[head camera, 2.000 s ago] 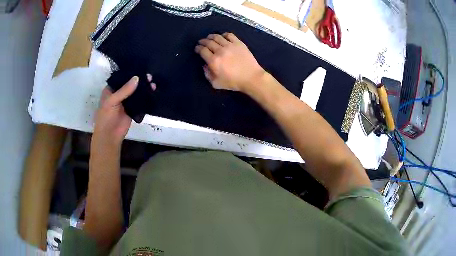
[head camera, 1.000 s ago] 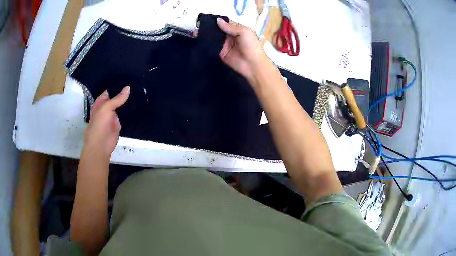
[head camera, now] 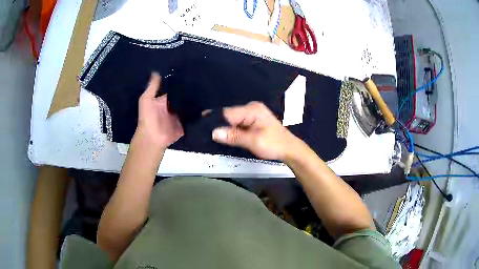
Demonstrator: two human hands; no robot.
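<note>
The black garment panel (head camera: 123, 65) lies on the table with speckled edging around its neck and shoulder edges. A small black piece (head camera: 210, 123) is between my hands above the panel, its outline hard to see against the black. My right hand (head camera: 254, 131) pinches it between thumb and fingers. My left hand (head camera: 160, 118) is beside it, thumb raised and apart, its fingers hidden by black cloth. A white piece (head camera: 294, 101) with a slanted end lies on the panel's right part. A gold-black speckled strip (head camera: 344, 109) is at the panel's right end.
The iron (head camera: 364, 109) with its wooden handle stands right of the panel, near a red-and-black box (head camera: 412, 86) and blue cords. Red-handled shears (head camera: 303, 35) lie at the far side. A long tan paper pattern (head camera: 73, 68) lies at the left.
My right hand has come down from the panel's far edge with the black piece, towards my left hand. My left hand has moved right. The white piece is uncovered again.
</note>
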